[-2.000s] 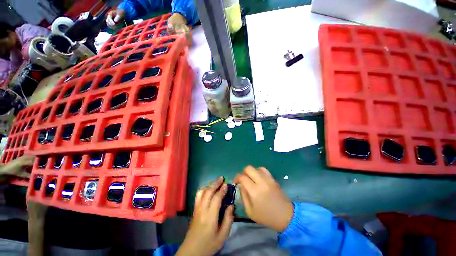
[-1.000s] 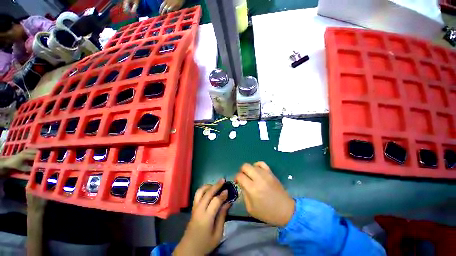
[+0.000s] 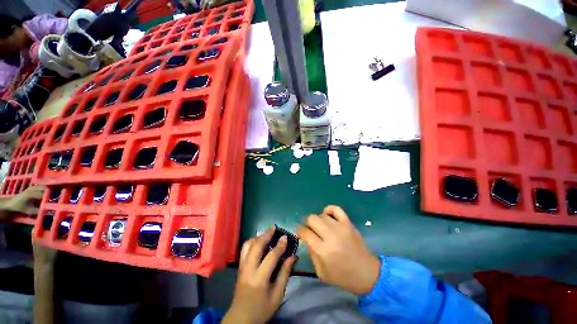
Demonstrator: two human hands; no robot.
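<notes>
A small black watch body [image 3: 288, 243] with a bright rim is held in my left hand [image 3: 258, 273], its glossy dark face partly covered by my fingers. My right hand [image 3: 338, 249] is at the right edge of the watch body, fingers bent together and thumb side towards it. I cannot tell whether the right fingertips pinch a small part. Both hands are bare, low in the middle of the view, over the front edge of the green bench [image 3: 386, 234].
Stacked red trays [image 3: 218, 209] with watch bodies stand left. A red tray [image 3: 465, 209] with a front row of watch bodies lies right. Two bottles [image 3: 282, 120] stand by a grey post [image 3: 286, 44]. White discs [image 3: 295, 168] and a paper piece [image 3: 381, 169] lie ahead. Another person's hand [image 3: 22, 204] is at far left.
The watch body is turned in my left hand, showing more of its dark face. My right hand has shifted slightly right. The other person's hands at the back have mostly left the picture.
</notes>
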